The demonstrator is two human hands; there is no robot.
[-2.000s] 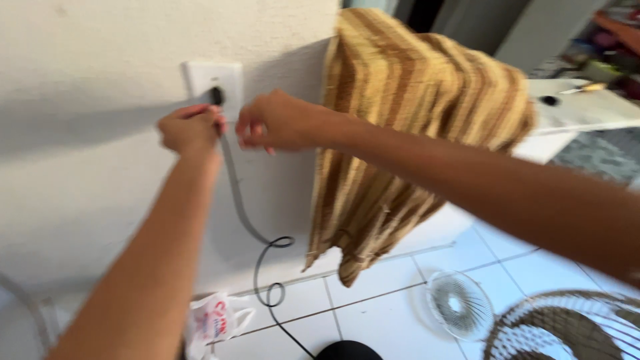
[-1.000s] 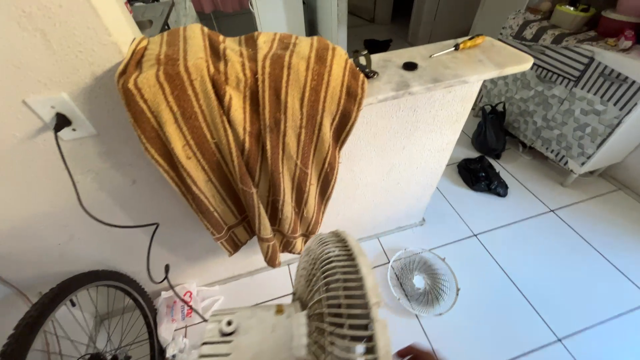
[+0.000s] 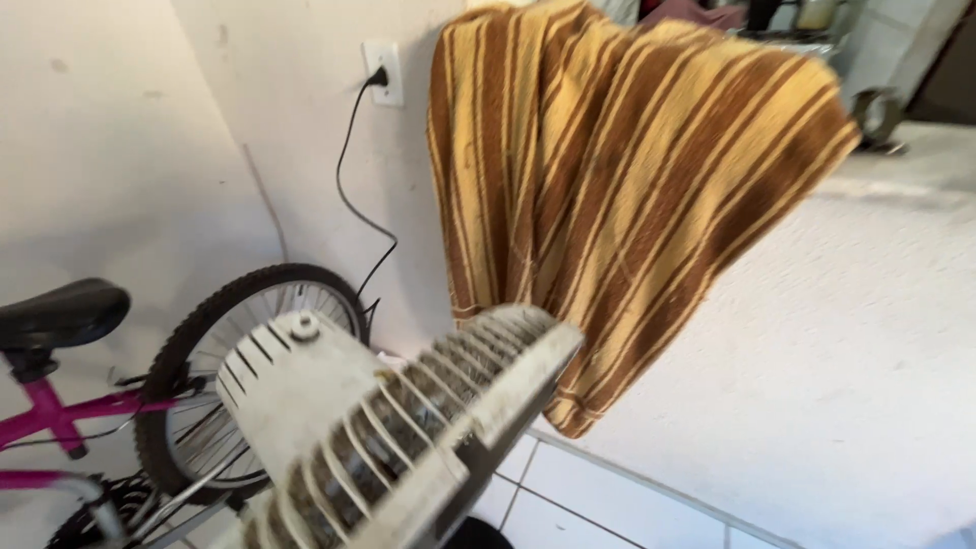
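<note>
Neither my left hand nor my right hand shows in the frame of now. In the lower middle a dusty white electric fan stands tilted, with its motor housing point(image 3: 286, 389) to the left and its rear grille point(image 3: 396, 427) coated in grime. A black plug point(image 3: 378, 77) sits in the white wall outlet point(image 3: 383, 73), and its black cord point(image 3: 341, 183) runs down behind the fan. Beside the outlet hangs a brown and yellow striped cloth point(image 3: 610, 175), draped over the half wall.
At the left is a pink bicycle point(image 3: 69, 415) with a black saddle point(image 3: 65, 313) and a rear wheel point(image 3: 164, 366) near the wall. The half wall point(image 3: 823, 343) stands on the right, with a dark roundish object point(image 3: 877, 118) on its ledge. White floor tiles point(image 3: 595, 488) lie below.
Two seconds ago both hands were at the outlet with the plug; one second ago only fingertips showed beside the fan. Now no hand shows. The view has swung left, bringing in the bicycle.
</note>
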